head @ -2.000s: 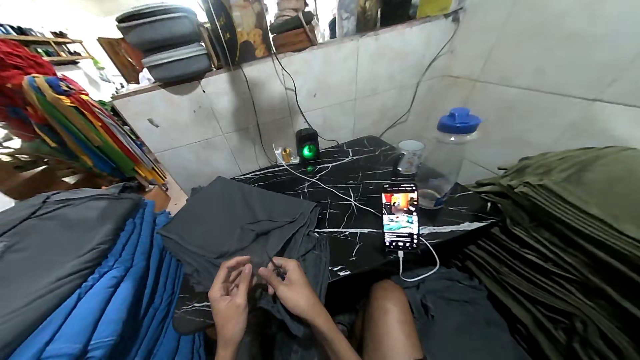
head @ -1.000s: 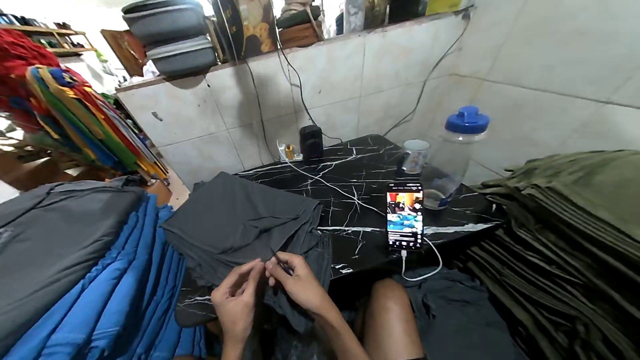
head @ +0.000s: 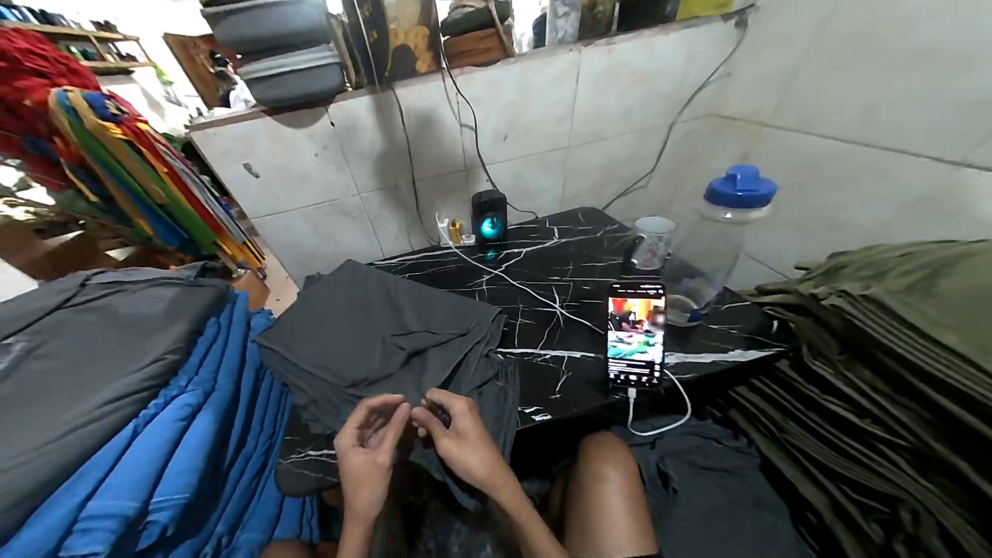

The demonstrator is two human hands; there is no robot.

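Dark grey folded cloth (head: 387,325) lies over the left part of a black marble-patterned table (head: 558,380) and hangs down over its front edge. At that edge are my left hand (head: 372,442) and my right hand (head: 457,438), thumbs and fingertips almost meeting above the cloth. A small dark object, too small to name, shows within the curled fingers of my right hand. Whether my left fingertips pinch a thread or a bit of cloth cannot be told. A phone (head: 635,333) with a lit screen stands upright to the right, a white cable plugged into its bottom.
Stacks of grey and blue garments (head: 170,449) rise at the left, olive garments (head: 837,372) at the right. Behind the phone stand a clear bottle (head: 709,248) with a blue lid and a mug (head: 651,242). A small black speaker (head: 490,217) sits near the tiled wall.
My fingertips, touching at the cloth one second ago, now show a slight gap between the hands. The speaker's light, green and then dark, is now blue-green.
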